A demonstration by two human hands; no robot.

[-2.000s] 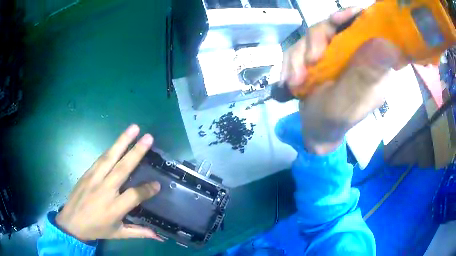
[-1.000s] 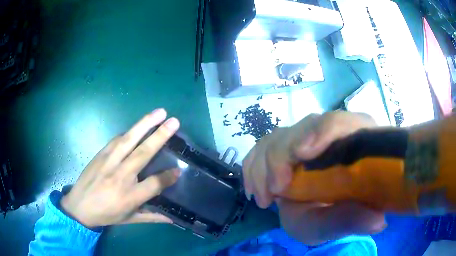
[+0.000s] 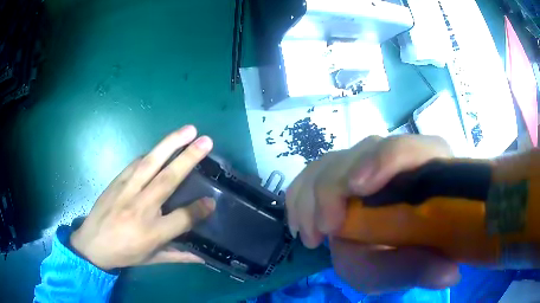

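A black rectangular display housing (image 3: 240,228) lies on the green mat, its smooth dark inner panel facing up and a small loop on its upper edge. My left hand (image 3: 145,207) holds its left end, with a fingertip on the panel. My right hand (image 3: 367,207) is shut around the orange electric screwdriver (image 3: 414,219), whose body runs off to the right. The fingers are at the housing's right end. The driver bit is hidden behind my right fingers, so its contact with the housing cannot be seen.
A pile of tiny black screws (image 3: 308,139) lies on white paper (image 3: 260,127) beyond the housing. The white screw feeder (image 3: 308,68) stands behind it. A dark thin rod (image 3: 237,47) is left of the feeder. Printed sheets (image 3: 479,77) lie at right. Dark stacked parts (image 3: 21,53) are at far left.
Since two seconds ago, my right hand has brought the screwdriver from beside the feeder down to the housing's right end. Over the last second both hands have hardly moved.
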